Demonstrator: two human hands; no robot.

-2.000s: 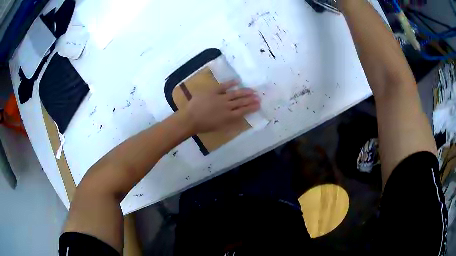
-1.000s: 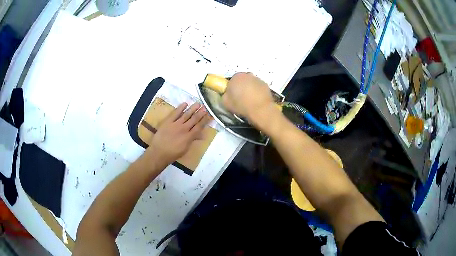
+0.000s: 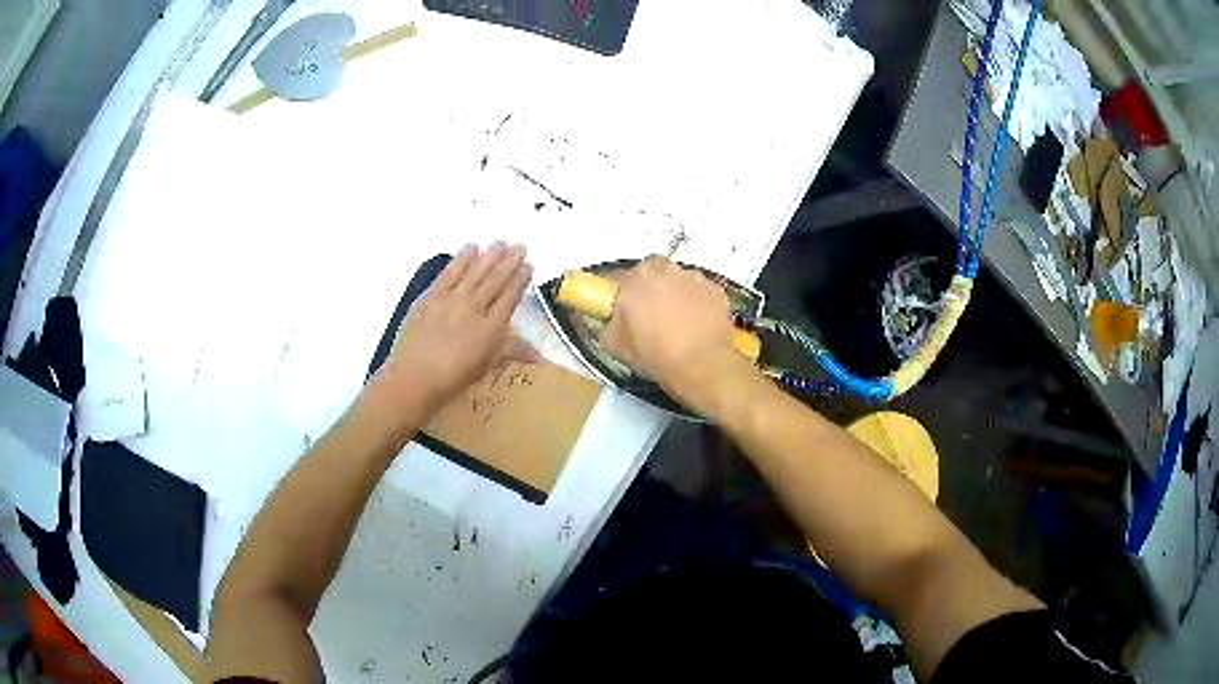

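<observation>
A tan card template [image 3: 521,425] lies on a black fabric piece [image 3: 484,477], whose dark edge shows along the left and lower sides. My left hand [image 3: 461,321] lies over the upper left part of the template and fabric, fingers extended; whether it grips anything is hidden. My right hand [image 3: 668,321] grips the yellow handle of a steam iron [image 3: 583,334]. The iron's pointed metal body lies at the upper right edge of the template, its tip towards my left hand. Part of the fabric is hidden under the hand and card.
A dark fabric stack [image 3: 145,528] and black offcuts [image 3: 56,568] lie at the left. A grey heart-like template [image 3: 305,56] and dark rest pad [image 3: 548,20] are at the back. Blue hoses [image 3: 980,160] hang right of the table, near a scrap-covered surface [image 3: 922,127] and round stool [image 3: 898,454].
The iron came into view in my right hand and is now slightly lower. My left hand has shifted to the template's upper left. The template's dark strip no longer shows; handwritten marks show.
</observation>
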